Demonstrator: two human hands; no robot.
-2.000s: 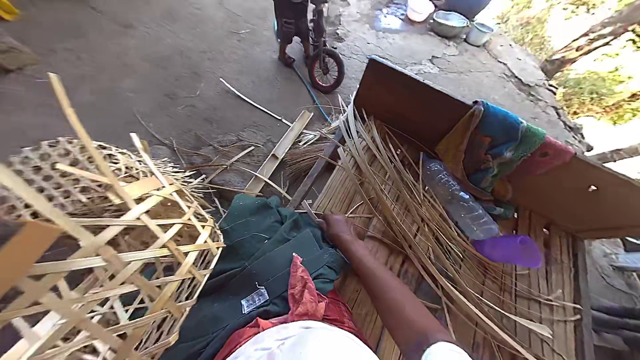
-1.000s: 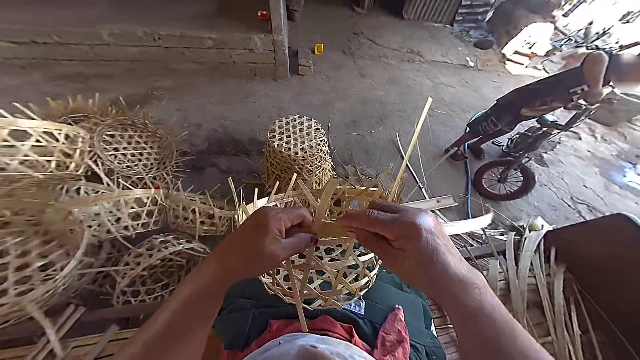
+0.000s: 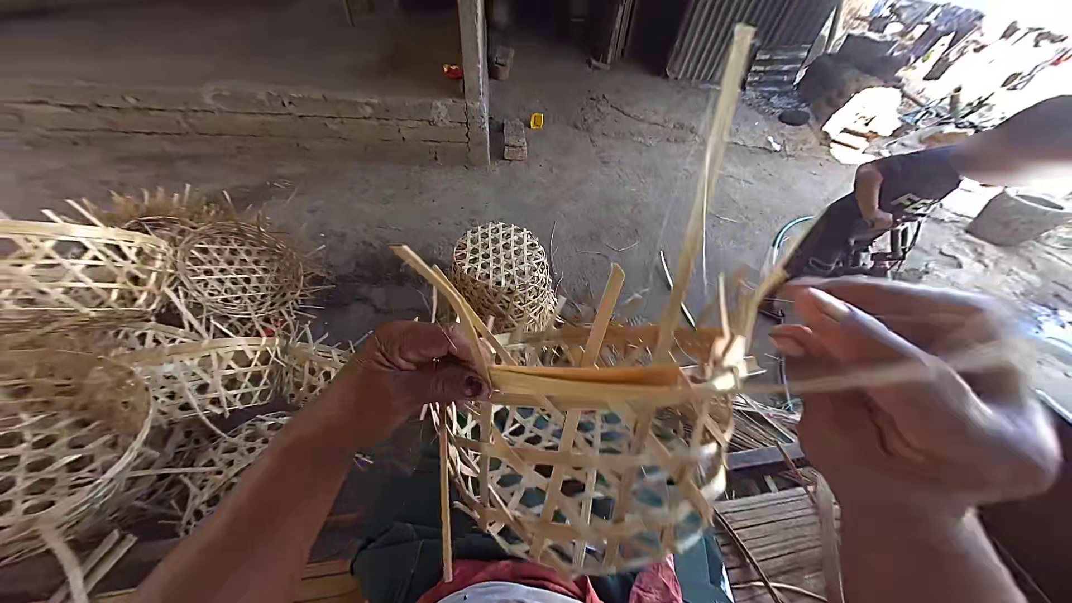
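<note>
A small open-weave bamboo basket (image 3: 586, 469) rests over my lap, with loose strip ends standing up around its rim. My left hand (image 3: 431, 368) pinches the left side of the rim between thumb and fingers. A flat bamboo rim strip (image 3: 586, 385) runs along the near edge from that hand to the right side. My right hand (image 3: 913, 394), blurred by motion, is raised at the right of the basket, and a thin bamboo strip (image 3: 779, 385) stretches from the rim to its fingers. One long upright strip (image 3: 712, 167) rises above the rim.
Several woven baskets (image 3: 239, 272) are heaped at the left. Another basket (image 3: 502, 268) stands bottom up on the ground ahead. A slatted bamboo surface (image 3: 779, 536) lies at the lower right. A person (image 3: 900, 193) is by a small bicycle at the right; a post (image 3: 475, 84) stands beyond.
Both hands were together at the rim one second ago; my right hand has moved right, away from it. The view has swung left since the earliest frame, where one hand reached to the slats.
</note>
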